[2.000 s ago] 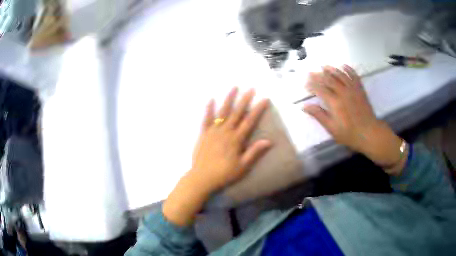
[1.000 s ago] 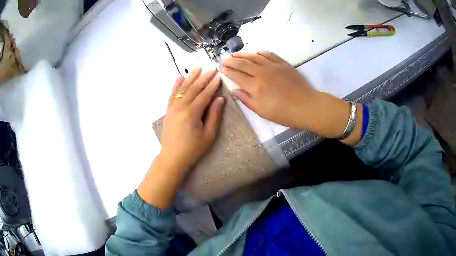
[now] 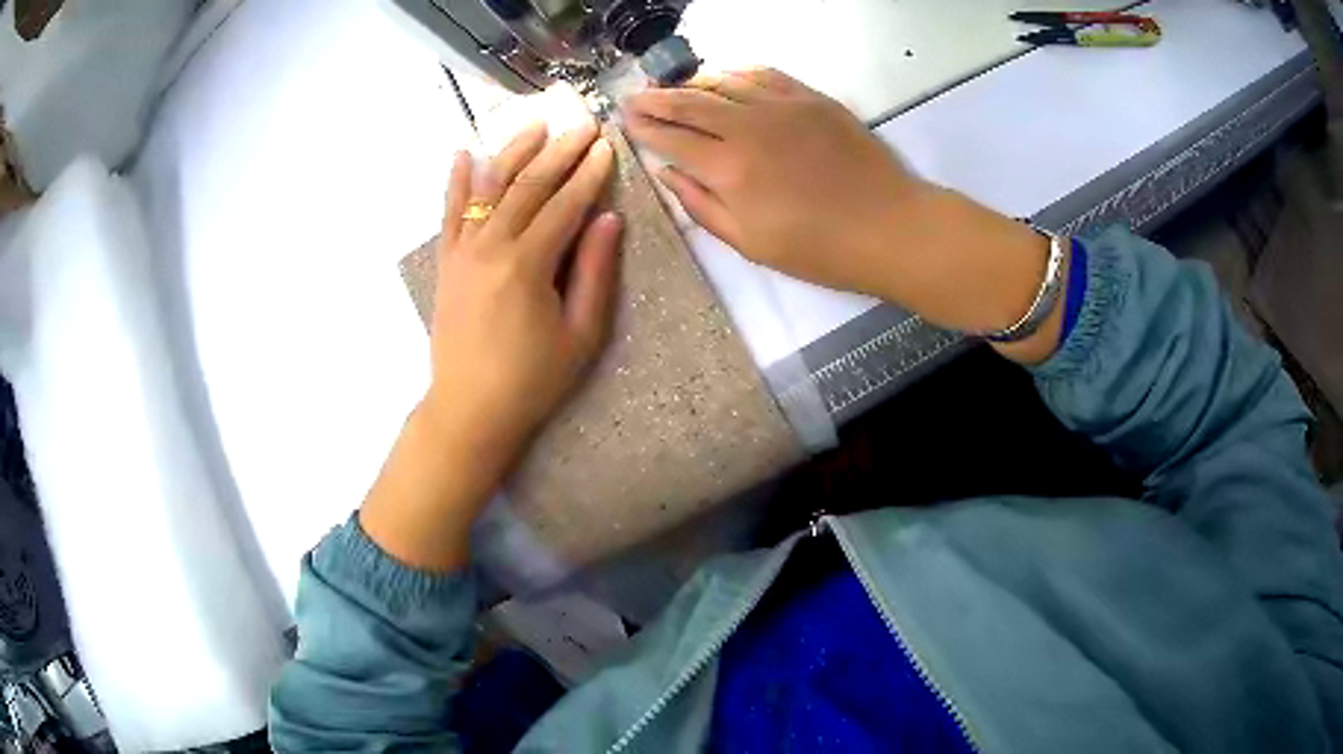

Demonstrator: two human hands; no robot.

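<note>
A brown flecked fabric panel (image 3: 663, 383) lies on the table in front of me, with sheer white backing (image 3: 807, 401) showing past its right and lower edges. Its upper corner is at the presser foot (image 3: 597, 100) of the sewing machine (image 3: 494, 37). My left hand (image 3: 523, 273) lies flat on the panel, fingers a little apart, fingertips just below the foot. My right hand (image 3: 781, 184) rests beside the panel's right edge, fingertips close to the needle area and just below a dark round knob (image 3: 669, 59). The needle itself is too small to make out.
A thick, soft white pile (image 3: 125, 471) stands at the left of the table. Thread snips (image 3: 1087, 30) lie at the upper right. A ruler-marked grey edge (image 3: 899, 365) runs along the table front. The panel's lower end hangs over that edge.
Both hands first moved onto the cloth at the machine, the right hand coming in from the right. Over the last second, hands, panel and machine have shifted up and left in view together.
</note>
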